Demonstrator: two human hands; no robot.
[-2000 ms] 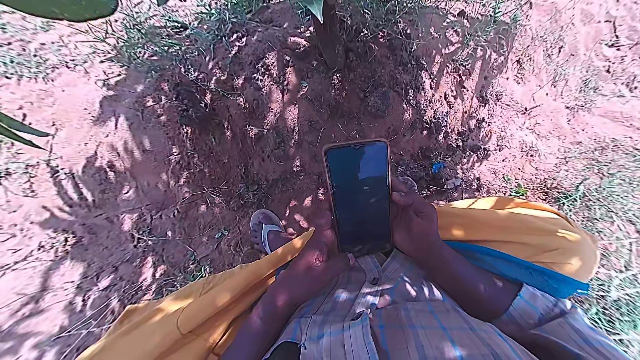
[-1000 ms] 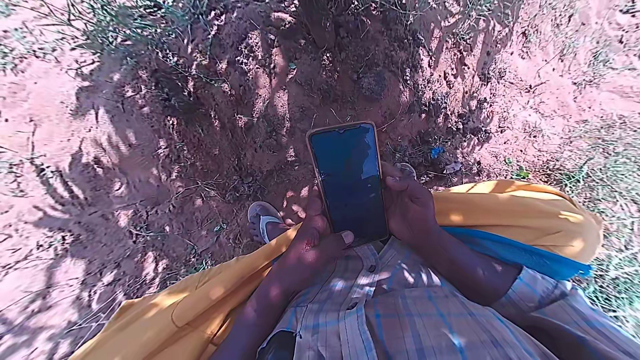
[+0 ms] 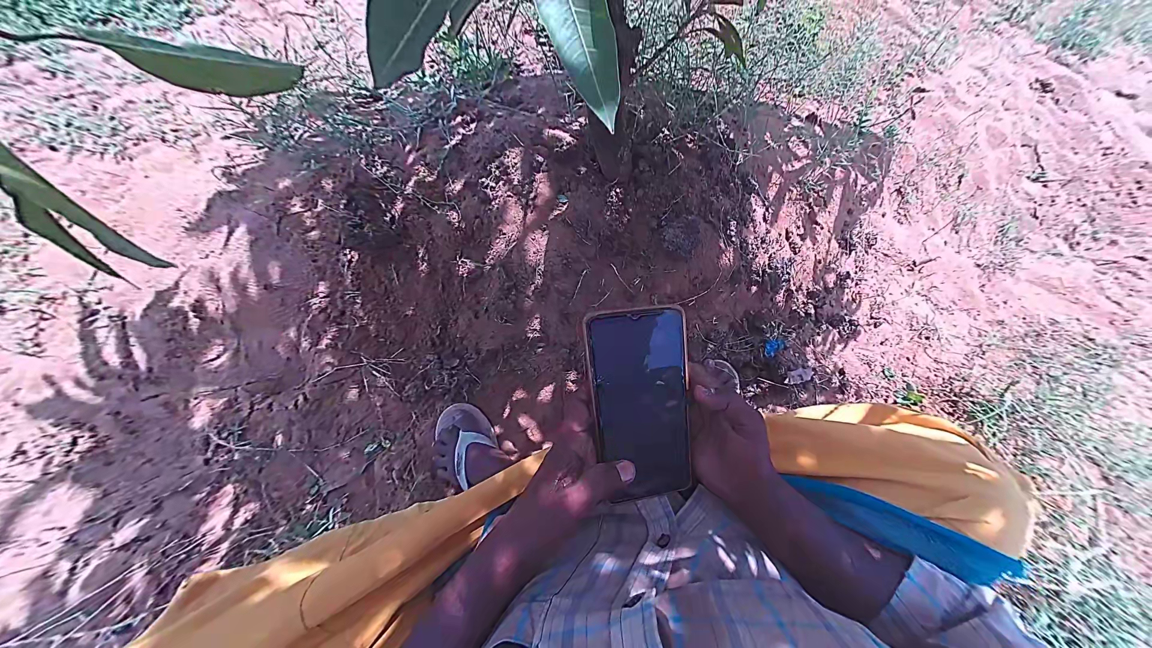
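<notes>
A smartphone (image 3: pixel 639 405) in a brown-edged case is upright between my two hands, its dark screen facing me and reflecting a pale patch at the upper right. My left hand (image 3: pixel 571 472) grips its left side, and the thumb lies over the lower left of the screen. Around the right edge is my right hand (image 3: pixel 727 432), its thumb near the side of the case; the fingers behind the phone are hidden. Below the phone are a checked shirt (image 3: pixel 666 576) and a yellow cloth (image 3: pixel 360 567) spread over my legs, with a blue cloth (image 3: pixel 900 526) under its right part.
A foot in a white-strapped sandal (image 3: pixel 463 441) rests on reddish soil left of the phone. Ahead, a thin tree trunk (image 3: pixel 612 148) rises from an earth mound, with green leaves (image 3: pixel 585 54) hanging close overhead. A small blue scrap (image 3: pixel 774 347) lies to the right; grass grows around.
The view has tilted up, bringing more leaves and the trunk into sight. Both hands keep hold of the phone. My left thumb, off the screen's face two seconds ago, now lies over its lower left.
</notes>
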